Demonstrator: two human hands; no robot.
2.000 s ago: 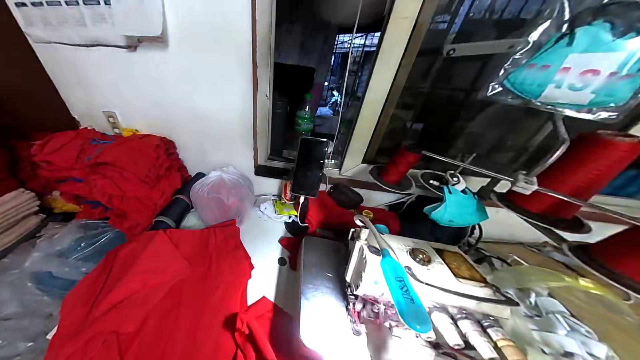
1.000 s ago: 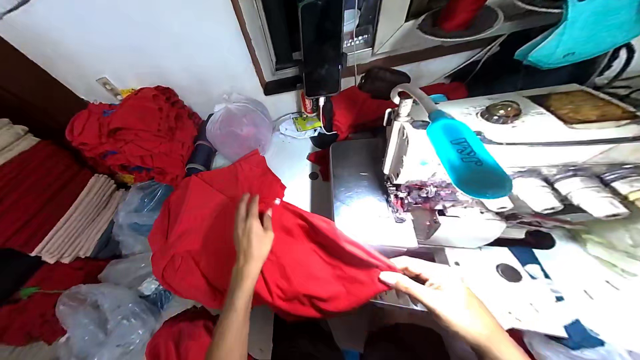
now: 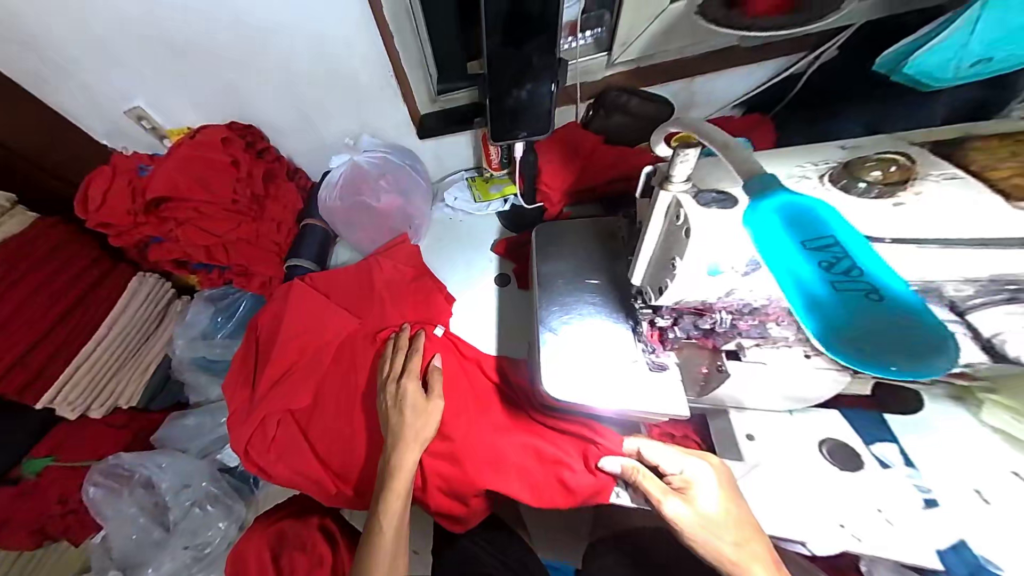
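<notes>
A red fabric garment (image 3: 344,360) with a small white tag lies across the table, left of and in front of an industrial sewing machine (image 3: 720,320), which looks like an overlock. My left hand (image 3: 410,396) rests on the garment just below the tag, palm down, fingers slightly spread. My right hand (image 3: 680,488) pinches the garment's right end between thumb and fingers, in front of the machine's metal plate (image 3: 588,320). A blue lamp-like attachment (image 3: 848,280) on a bent stem hangs over the machine head.
At the left are a heap of red cloth (image 3: 200,208), folded stacks (image 3: 112,344) and clear plastic bags (image 3: 164,504). A knotted bag (image 3: 376,196) sits by the wall. A phone (image 3: 522,72) stands behind the metal plate.
Both hands, absent from the oldest frame, are on the garment. The garment's right part now extends toward the machine's front. The view has turned down and closer to the table.
</notes>
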